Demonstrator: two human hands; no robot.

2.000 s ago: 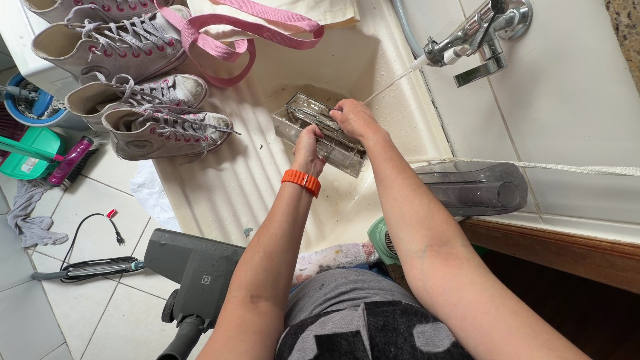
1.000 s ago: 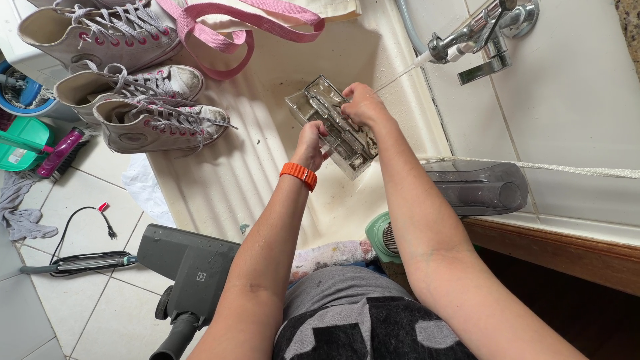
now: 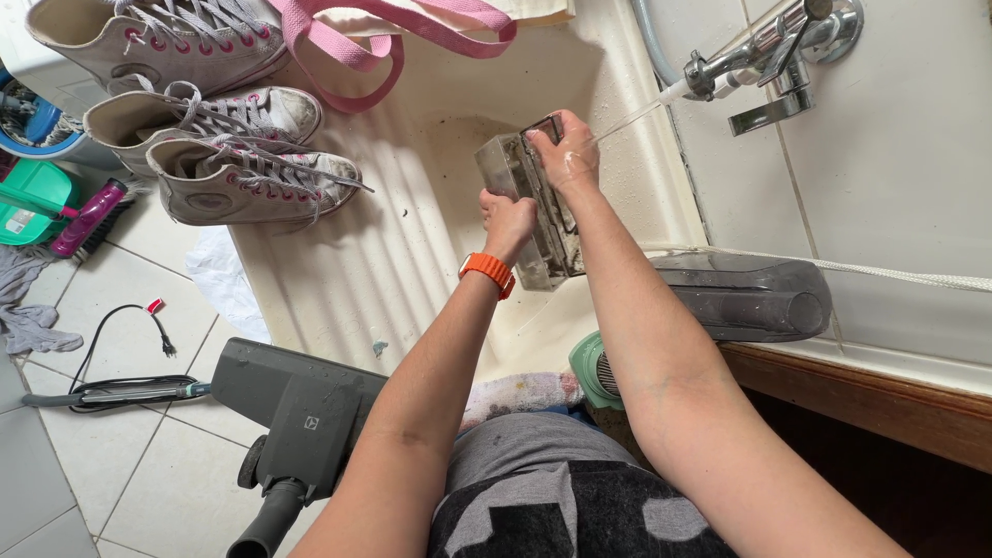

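Over the laundry sink basin, a dirty clear plastic container (image 3: pixel 504 167), grey with grime, is tilted between my hands. My left hand (image 3: pixel 508 221), with an orange watch band at the wrist, grips its near-left side. My right hand (image 3: pixel 570 155) holds a dark-rimmed part at its upper right; how that part joins the container cannot be told. From the chrome faucet (image 3: pixel 763 62), a thin stream of water (image 3: pixel 632 118) runs onto my right hand. A smoky translucent plastic canister (image 3: pixel 744 298) lies on the sink's right edge, beyond my right forearm.
Several canvas high-top sneakers (image 3: pixel 256 182) and a pink strap (image 3: pixel 349 46) lie on the ribbed part of the sink (image 3: pixel 341 271). A grey vacuum floor head (image 3: pixel 302 411) stands at lower left. A green plastic part (image 3: pixel 593 372) is near my right forearm. A cord and brush are on the tiled floor.
The dark-rimmed part in my right hand has been raised from the container, which is tilted differently. My right hand has moved up, into the water stream.
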